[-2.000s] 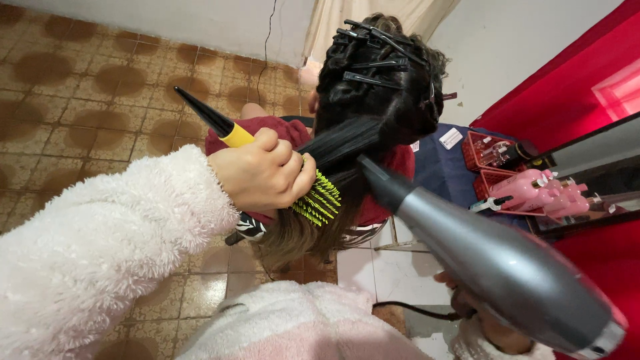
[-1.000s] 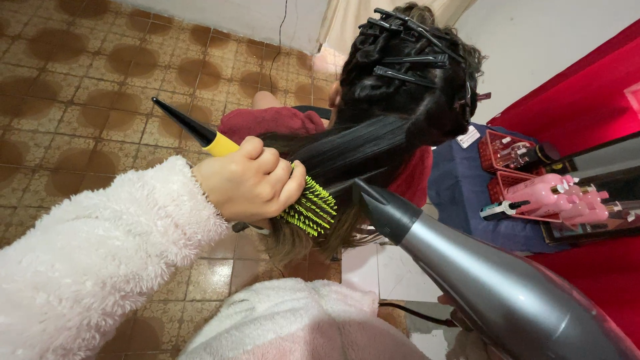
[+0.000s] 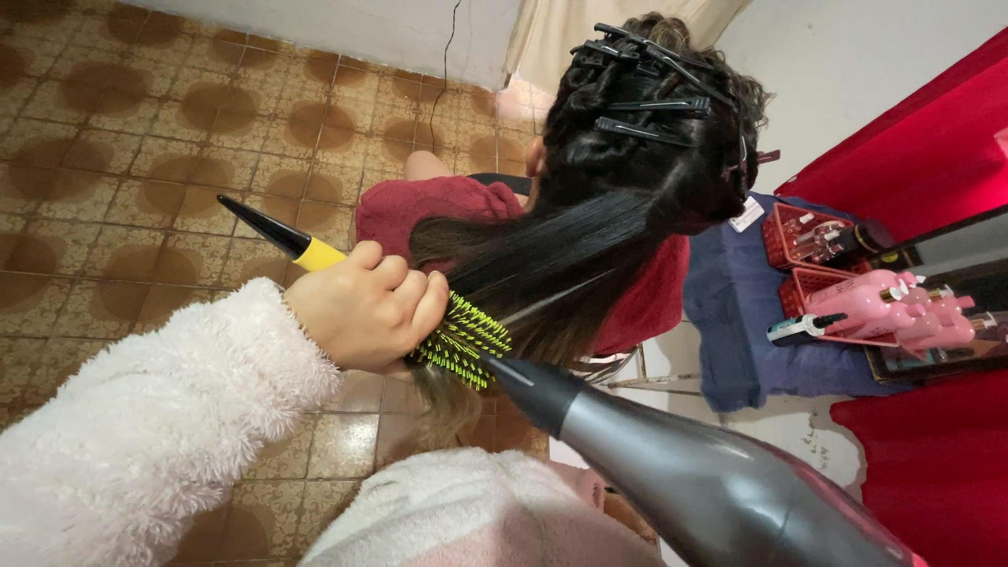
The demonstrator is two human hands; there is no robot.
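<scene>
My left hand (image 3: 370, 311) grips a round brush with a black and yellow handle (image 3: 272, 228). Its yellow-green bristles (image 3: 468, 342) lie against the lower lengths of a seated person's long dark hair (image 3: 551, 252), with loose ends hanging below. A grey hair dryer (image 3: 709, 465) comes in from the lower right, its black nozzle (image 3: 535, 390) right beside the bristles. The dryer's handle and my right hand are out of sight. Several black sectioning clips (image 3: 657, 106) pin the upper hair on the head. A dark red towel (image 3: 646, 303) covers the person's shoulders.
At the right, a blue cloth (image 3: 724, 315) covers a surface with red baskets (image 3: 787, 232) holding pink bottles (image 3: 854, 295) and small containers. Red fabric (image 3: 921, 457) hangs near it. Patterned floor tiles (image 3: 150, 260) lie at the left, and a thin cable (image 3: 447, 63) runs down the wall.
The brush and dryer nozzle have moved down along the hair towards its ends. The hair lock is now drawn out longer from the head. My right hand, seen at the dryer earlier, is now hidden.
</scene>
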